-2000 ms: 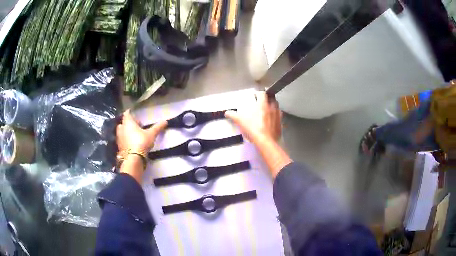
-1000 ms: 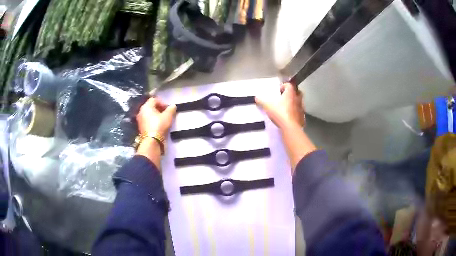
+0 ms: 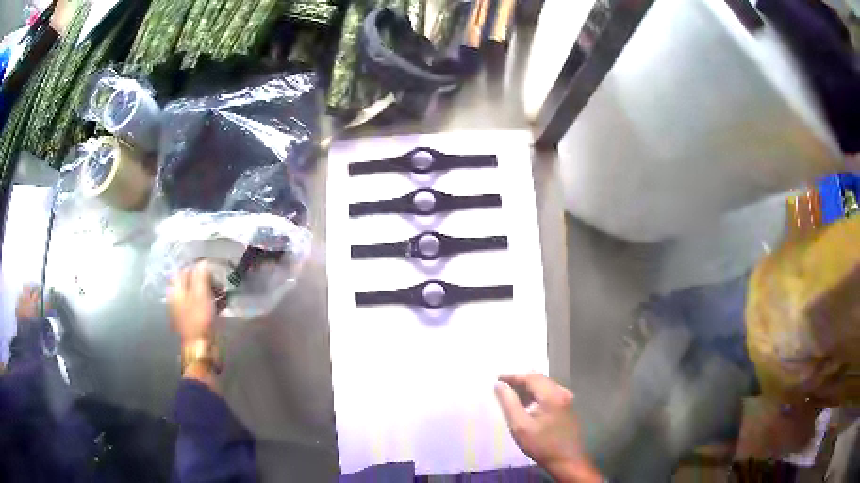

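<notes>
A white carrier board (image 3: pixel 424 377) lies in front of me. Several black watch bands lie across its upper half in spaced rows, the lowest one (image 3: pixel 434 294) near mid-board. My left hand (image 3: pixel 193 307) is at the mouth of a crumpled clear plastic bag (image 3: pixel 269 226), left of the board. Black bands show in the bag beside its fingertips; blur hides whether it grips one. My right hand (image 3: pixel 547 420) is over the board's lower right edge, fingers curved and apart, with nothing visible in it.
Two tape rolls (image 3: pixel 118 170) stand at left. Camouflage strips (image 3: pixel 203 33) and a dark curved item (image 3: pixel 405 61) lie at the back. A large white form (image 3: pixel 688 123) and dark metal bar (image 3: pixel 585 75) are at right. Another hand (image 3: pixel 30 302) shows at the left edge.
Both hands have let go of the board's upper edges. My left hand has moved left to the clear bag; my right hand has moved down to the board's lower right. The bands keep their rows.
</notes>
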